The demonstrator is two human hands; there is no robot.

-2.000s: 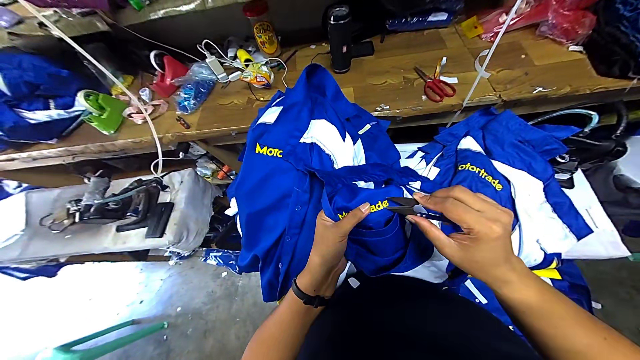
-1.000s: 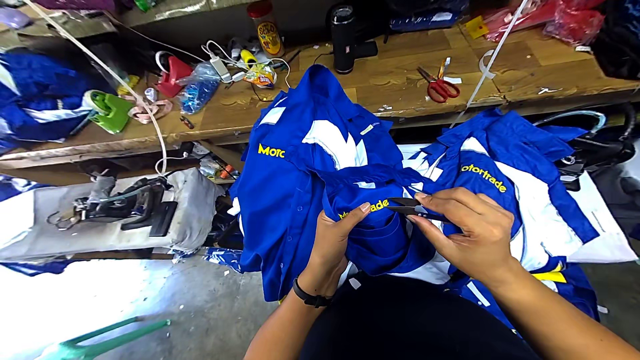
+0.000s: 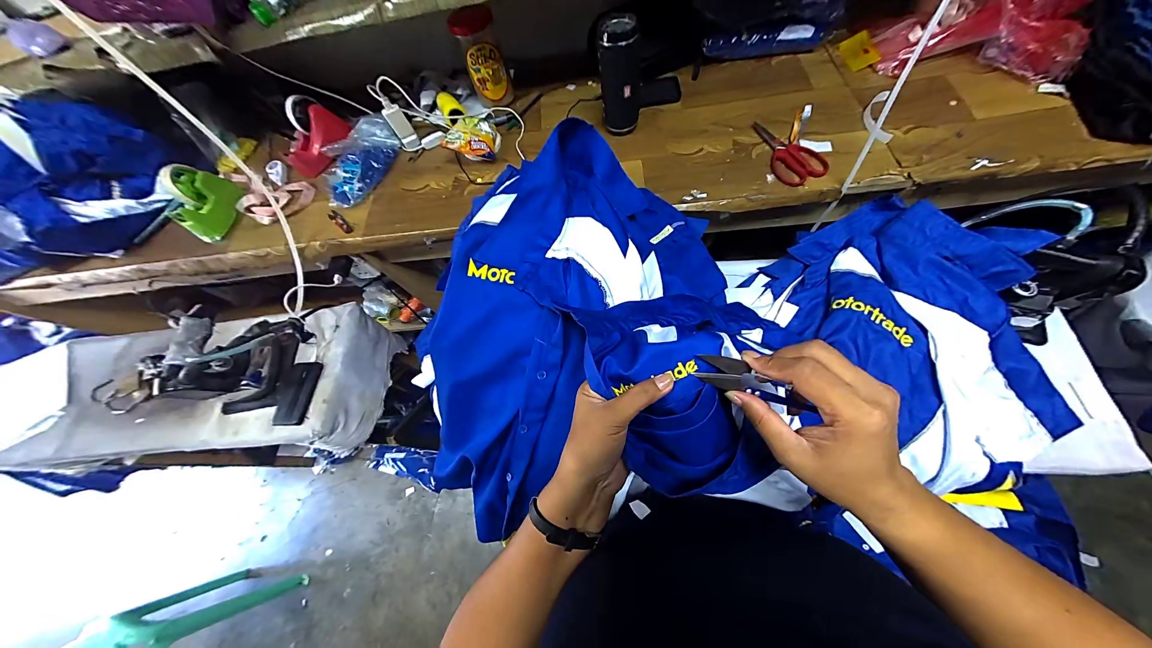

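A blue shirt (image 3: 504,360) with white panels and yellow lettering hangs over the middle of the view. My left hand (image 3: 598,436) pinches a folded blue part of a garment, its thumb beside yellow embroidered lettering. In my right hand (image 3: 823,418) is a pair of small thread snips (image 3: 724,373), their dark blades pointing left, apart, at the right end of that lettering. Whether a thread lies between the blades cannot be told. Another blue and white shirt (image 3: 918,333) lies to the right of my right hand.
Red-handled scissors (image 3: 794,162), a black flask (image 3: 619,76), a jar with a red lid (image 3: 486,58) and a green tape dispenser (image 3: 202,202) stand or lie on the wooden bench (image 3: 720,153). A sewing machine (image 3: 234,364) is at left, and a green frame (image 3: 207,612) at bottom left.
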